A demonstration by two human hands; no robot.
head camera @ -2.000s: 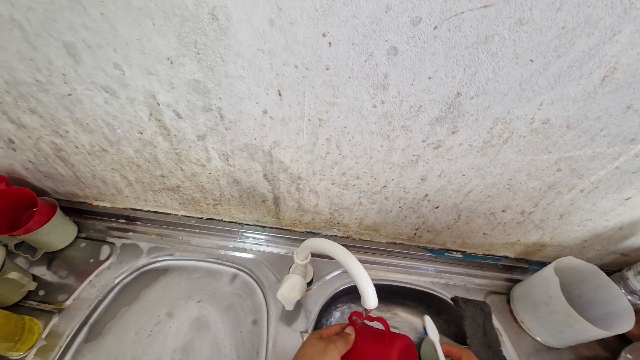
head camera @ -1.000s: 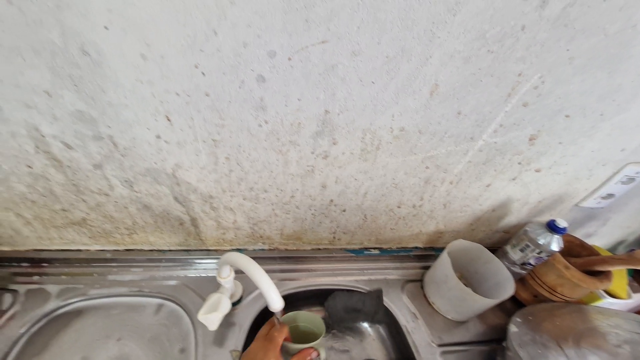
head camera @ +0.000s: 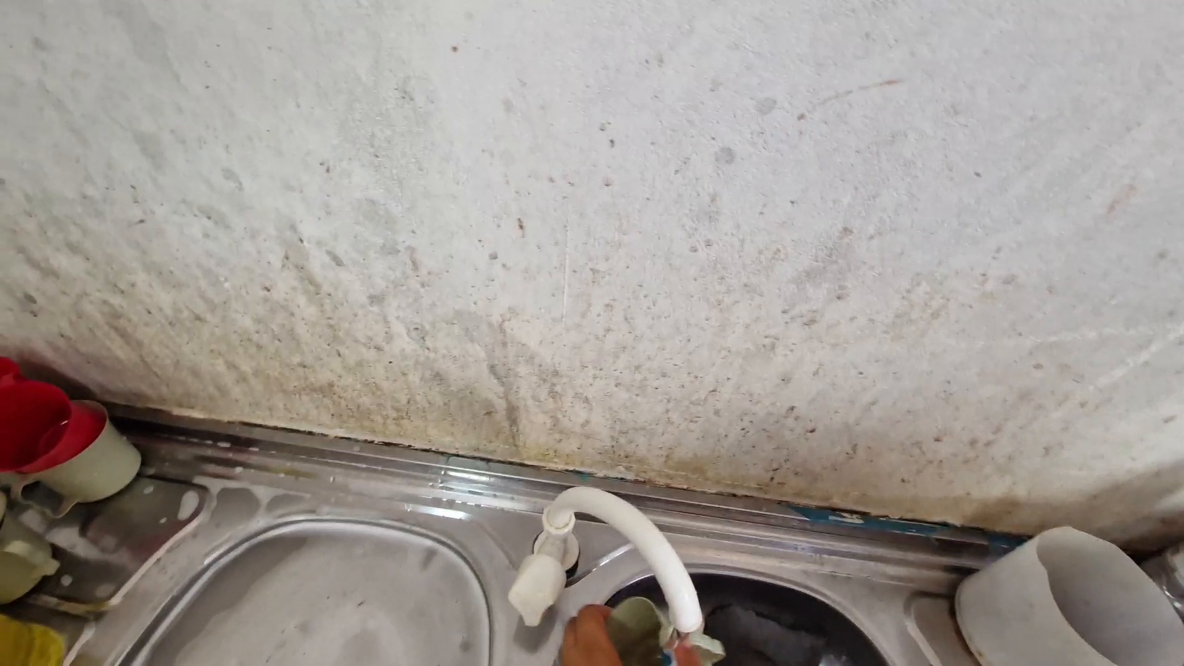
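A pale green cup (head camera: 640, 618) is at the bottom edge of the view, below the outlet of the white curved tap (head camera: 638, 536). My left hand (head camera: 590, 638) grips its left side. Only a little of my right hand (head camera: 686, 653) shows, at the cup's right side just under the tap outlet; the frame edge cuts off the rest, and whether it grips the cup is unclear. A small white and blue thing between the hands is too cut off to name. Behind the cup, dark wet material (head camera: 768, 634) lies in the right basin.
The left steel basin (head camera: 324, 601) adjoins the tap. At far left, red cups (head camera: 46, 421) rest with a pale green mug (head camera: 106, 462), near another pale green cup (head camera: 23, 560) and something yellow (head camera: 30, 643). A whitish plastic container (head camera: 1064, 601) stands right; a stained wall rises behind.
Two seconds ago a red cup was in my hands over the right basin; one second ago my left hand held the pale green cup. The view swung right, then back left.
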